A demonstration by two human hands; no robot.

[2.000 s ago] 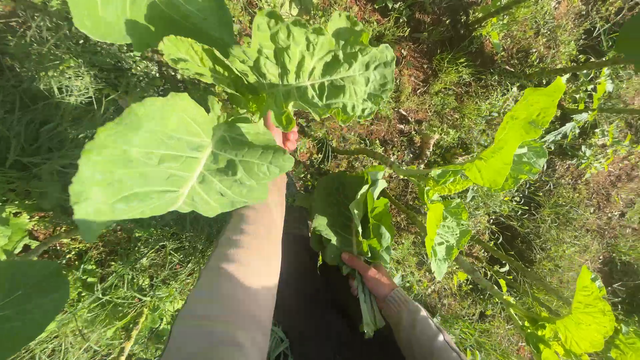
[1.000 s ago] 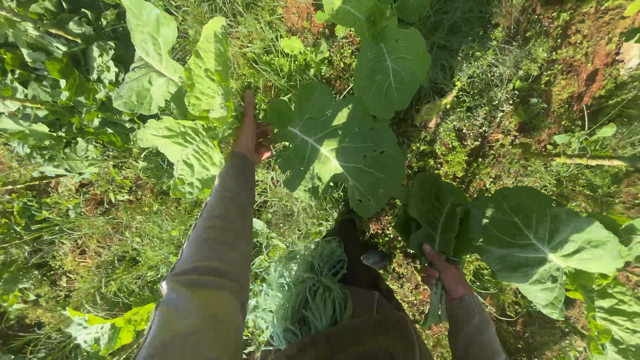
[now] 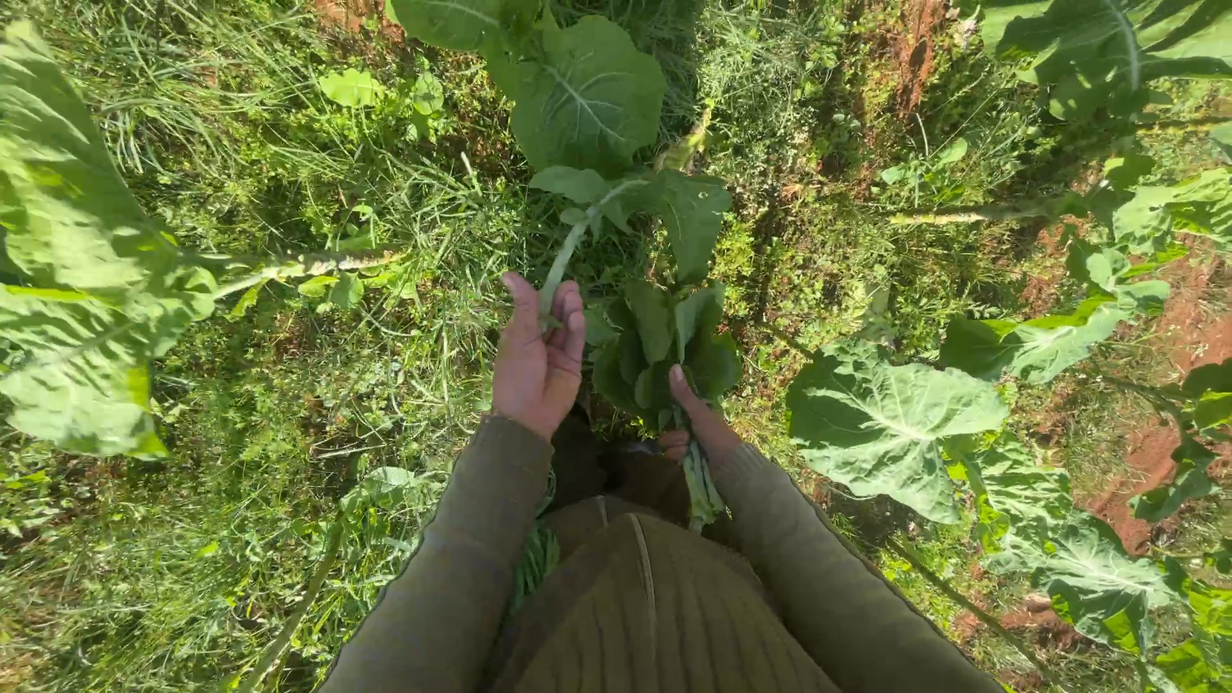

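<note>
My left hand (image 3: 541, 361), palm up, has its fingers around the pale stalk of a broad green leaf (image 3: 685, 217), whose blade points up and away to the right. My right hand (image 3: 701, 419) grips a bunch of leafy greens, like collards, by the stems. The bunch's dark blades (image 3: 654, 337) fan out above that hand, and its cut stem ends (image 3: 705, 491) stick out below, near my body. Just beyond my left hand a plant with large leaves (image 3: 585, 101) stands at the top middle.
Large leafy plants stand at the left (image 3: 77, 260) and at the right (image 3: 900, 414). A bare plant stem (image 3: 308, 265) crosses the weeds at the left. Weedy ground surrounds me, with red soil (image 3: 1145, 462) at the right. Green strands (image 3: 535, 563) lie beside my left sleeve.
My left hand, empty beside a large leaf a second ago, now holds a leaf by its stalk closer to my body. The bunch has stayed in my right hand. The view has shifted.
</note>
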